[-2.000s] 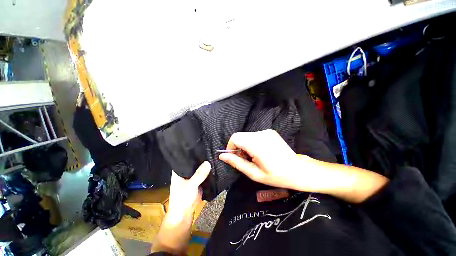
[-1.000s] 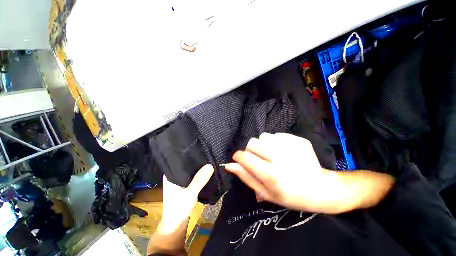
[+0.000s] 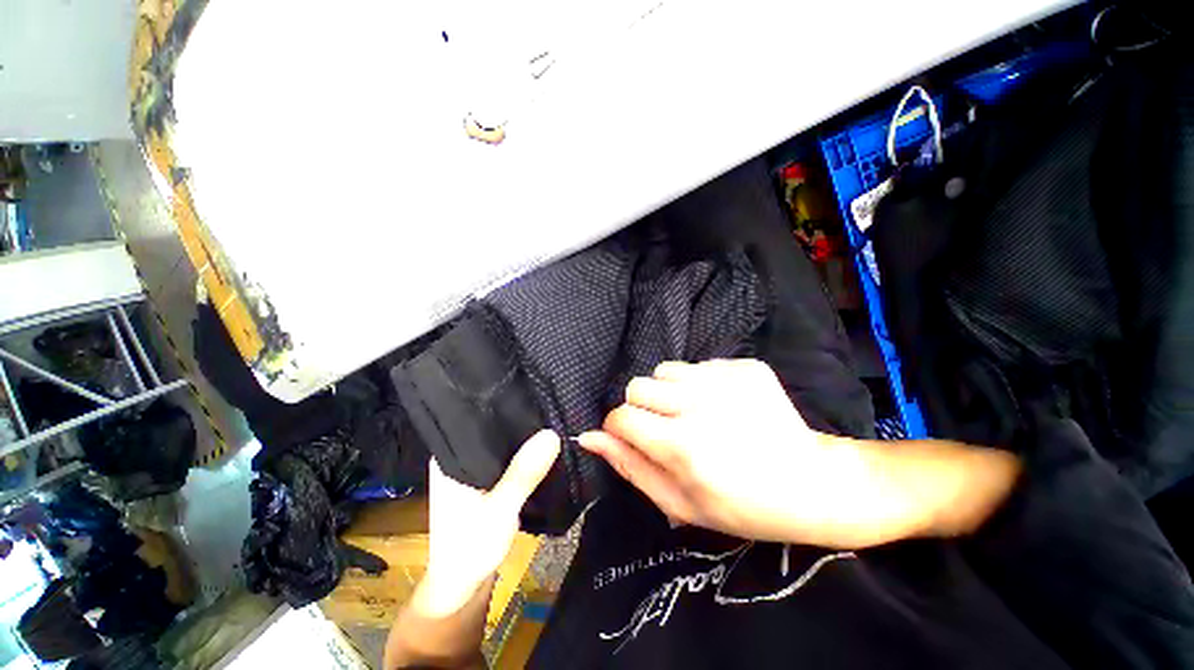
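A black garment point(image 3: 576, 308) lies over the wearer's lap below the table's front edge, its finely dotted side up, with a plain black folded band at its left. My left hand point(image 3: 478, 517) grips the band from below, thumb on top near the seam. My right hand point(image 3: 720, 445) is at the seam just right of that thumb, with fingers curled and thumb and forefinger pinched together. A tiny pale glint shows at these fingertips; I cannot tell what it is.
The white table point(image 3: 393, 170) has a worn, taped left edge and a small ring-like mark. A blue crate point(image 3: 890, 353) with black garments and a white cord loop point(image 3: 914, 124) stands right. A cardboard box point(image 3: 380, 576) and dark cloth point(image 3: 295, 524) are at lower left.
My right hand has turned, its fingers curling in over the seam, and the thin tool seen earlier at its fingertips no longer shows clearly. My left hand stays on the band. The view has shifted slightly.
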